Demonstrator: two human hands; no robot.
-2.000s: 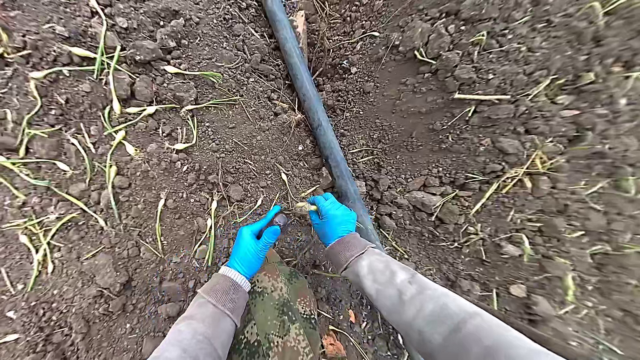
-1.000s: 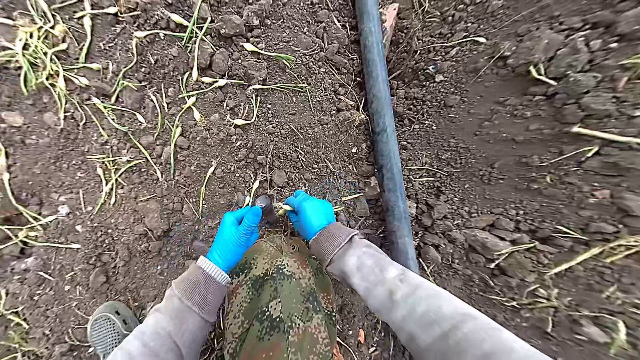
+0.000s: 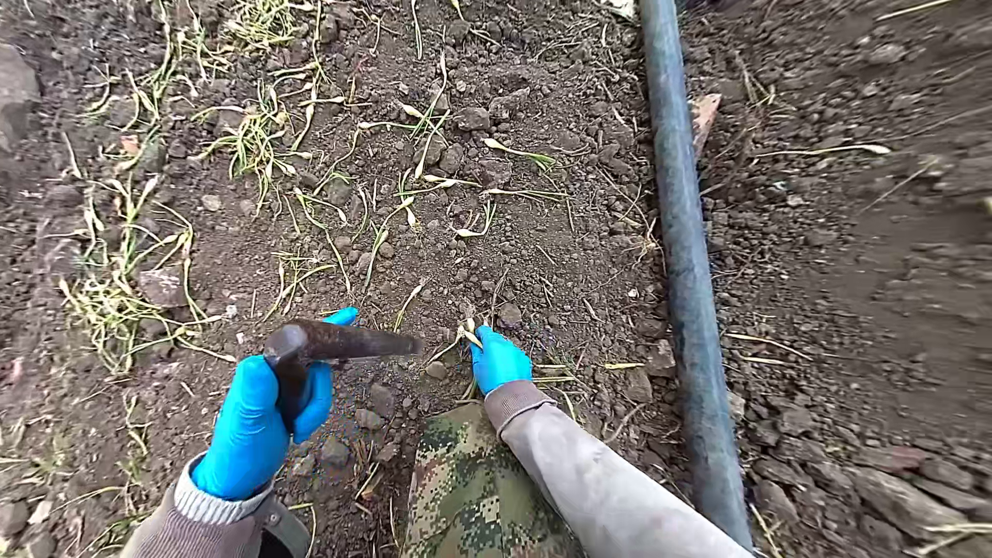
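My left hand (image 3: 260, 418), in a blue glove, grips the short handle of a small metal hand pick (image 3: 341, 342); its pointed blade is turned to the right, above the soil. My right hand (image 3: 500, 359), also gloved in blue, is closed on small pale bulb seedlings (image 3: 470, 335) near the ground. The fingertips of that hand are partly hidden. Loose seedlings (image 3: 519, 153) with white bulbs and green leaves lie scattered ahead of both hands, and a denser heap (image 3: 116, 310) lies at the left.
A dark plastic pipe (image 3: 686, 263) runs lengthwise over the soil at my right. Beyond it lie stones (image 3: 899, 500) and clods. A camouflage-clad leg (image 3: 484, 496) is below my hands. A large rock (image 3: 14, 93) sits at the far left edge.
My hands were close together and are now apart; the left one has moved left and up with the pick, which shows more fully. The view has shifted.
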